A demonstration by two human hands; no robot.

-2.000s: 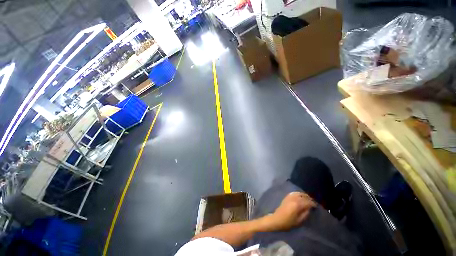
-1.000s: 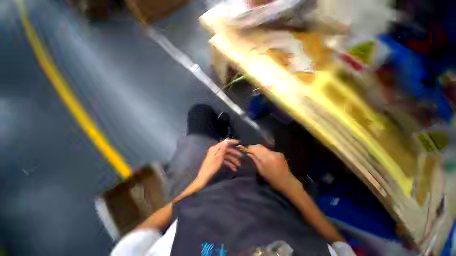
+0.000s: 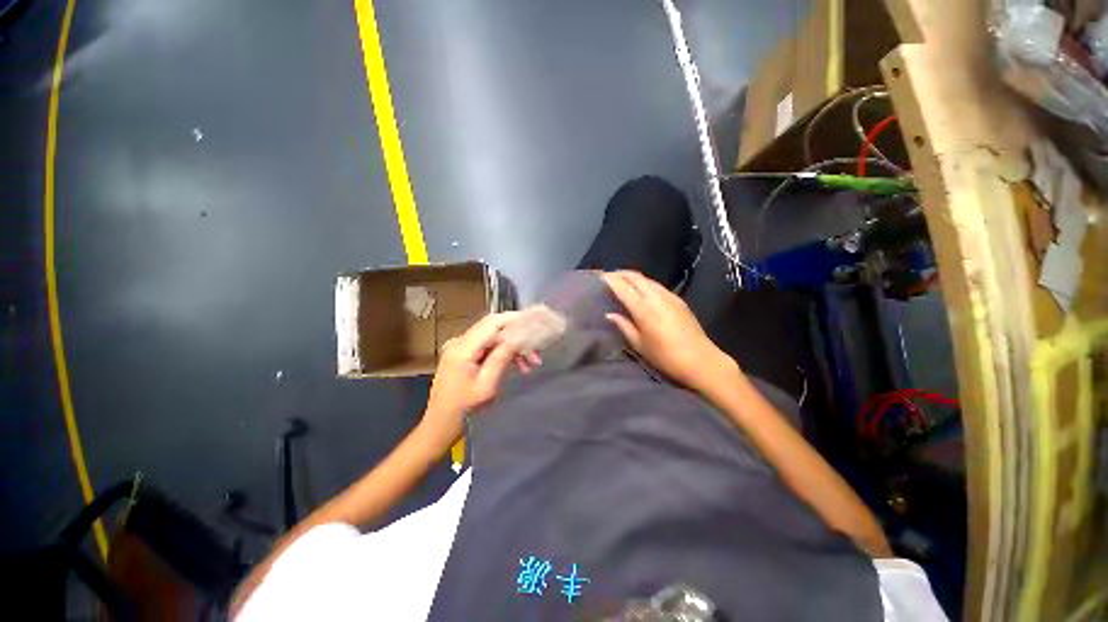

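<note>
My left hand [image 3: 471,374] holds a small pale grey-tan piece [image 3: 532,328] between thumb and fingers, over my lap and just right of an open cardboard box. My right hand [image 3: 662,326] rests on the dark grey apron [image 3: 608,462] over my thigh, palm down, with nothing visible in it; its underside is hidden. The small open cardboard box [image 3: 350,326] stands on the floor and has a small pale scrap [image 3: 420,301] inside.
A layered plywood bench edge [image 3: 972,292] runs down the right side, with a yellow frame on it. Under it are red [image 3: 905,413] and green hoses and blue parts. A larger cardboard box [image 3: 790,103] is at upper right. Dark chair parts [image 3: 170,547] are at lower left.
The view has swung back left and down from the bench. My hands, together at my lap one second ago, are apart; my left hand is near the box with the piece, my right on my thigh.
</note>
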